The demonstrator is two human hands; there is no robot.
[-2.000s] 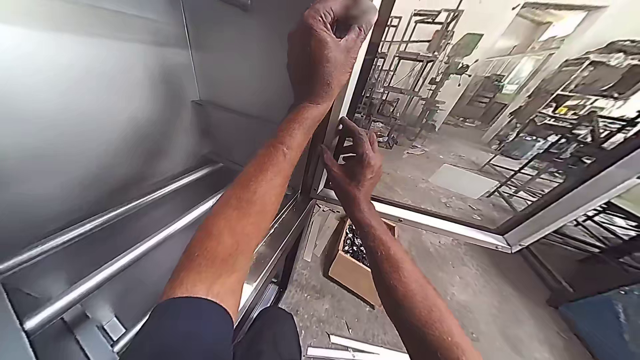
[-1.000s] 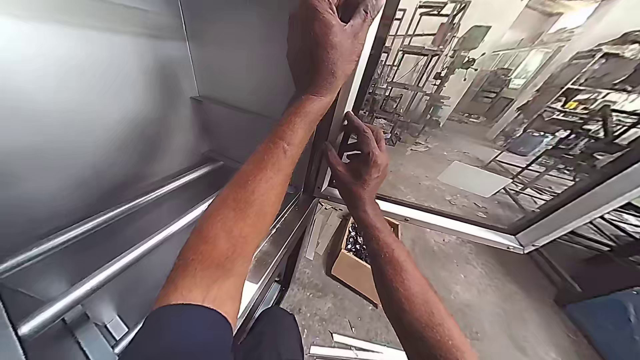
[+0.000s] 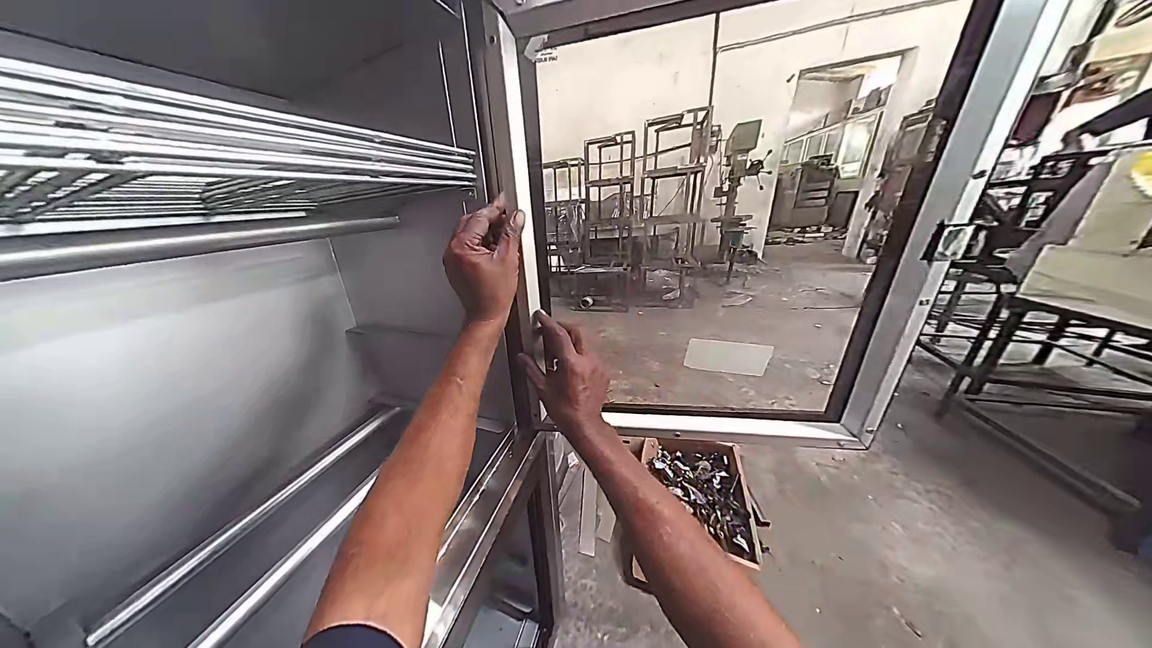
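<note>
A glass door with a metal frame stands swung out from the right side of a stainless steel cabinet. At the hinge-side edge of the door, my left hand has its thumb and fingers bent around the narrow strip between door and cabinet; whether it pinches anything is hidden. My right hand is lower on the same edge, its fingertips at the inner side of the door's white upright, fingers apart. A ring shows on it. The glass pane lies just right of both hands.
Wire shelves cross the cabinet's upper part, with metal rails low inside. A cardboard box of small dark and shiny parts sits on the floor below the door. Metal stands are at the right, where a person's arm shows.
My left hand has come down along the door's edge, closer to my right hand, which remains at the edge. The view has shifted upward, bringing the wire shelves and more of the door into sight.
</note>
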